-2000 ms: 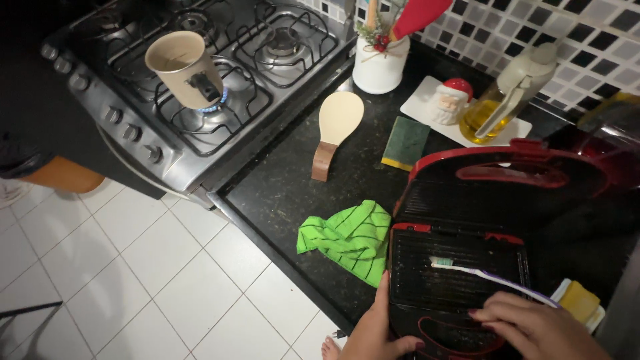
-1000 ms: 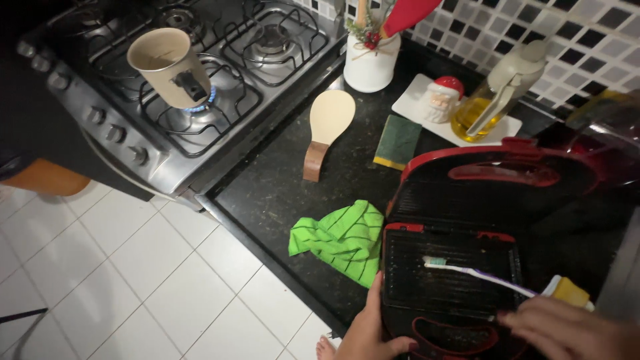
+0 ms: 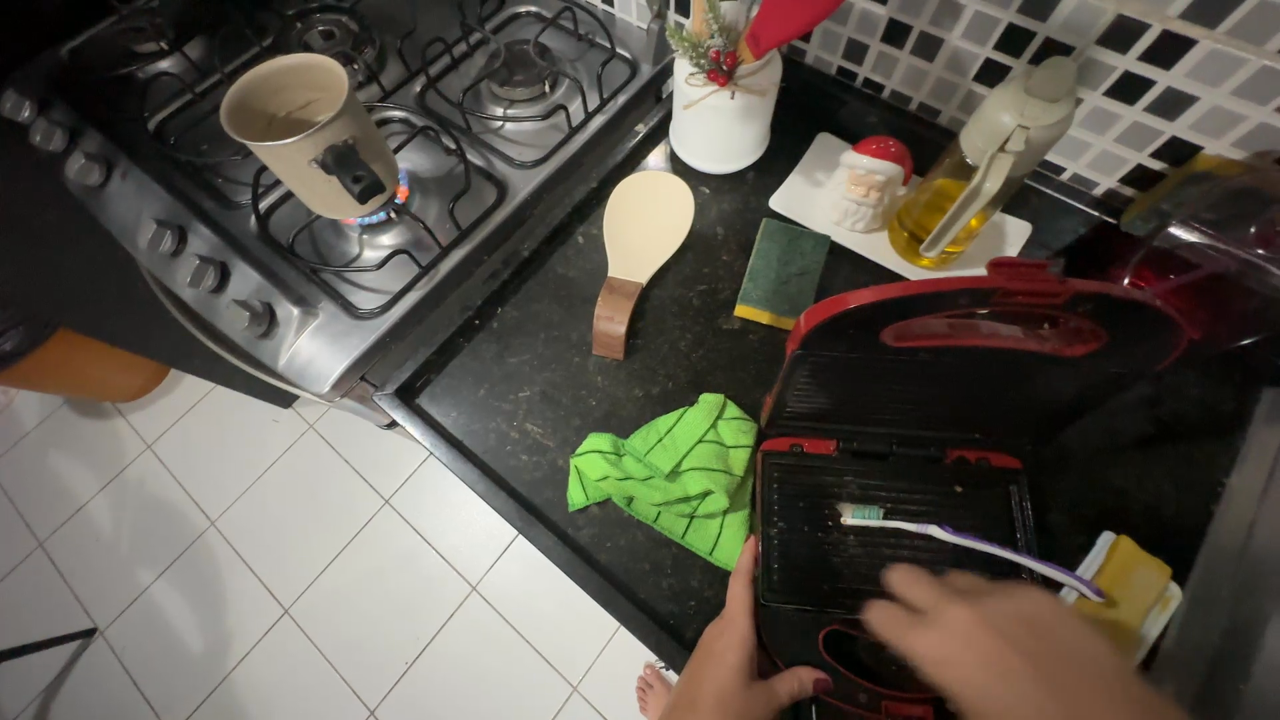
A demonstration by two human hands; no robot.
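Observation:
A red and black sandwich press [image 3: 890, 520] stands open on the dark counter. My left hand [image 3: 745, 650] grips the near left edge of its lower half, thumb on the front rim. Blurred, my right hand [image 3: 990, 630] hovers over the front of the ribbed lower plate; whether it touches anything is unclear. A white and purple toothbrush [image 3: 960, 537] lies across that plate, its bristles on the ribs and its handle end over a yellow sponge [image 3: 1130, 590] at the right. A crumpled green striped cloth [image 3: 680, 470] lies against the press's left side.
A beige mug [image 3: 310, 140] stands over a lit burner on the gas stove [image 3: 330, 340]. Behind the press are a green and yellow scouring sponge [image 3: 785, 268], a spoon rest [image 3: 645, 230], a white utensil pot [image 3: 725, 115], and a white tray [image 3: 810, 190] with an oil bottle [image 3: 965, 200] and Santa figure [image 3: 870, 185].
My right hand has shifted and is now more blurred over the front of the press. The toothbrush still lies across the plate, and my left hand stays at the press's edge.

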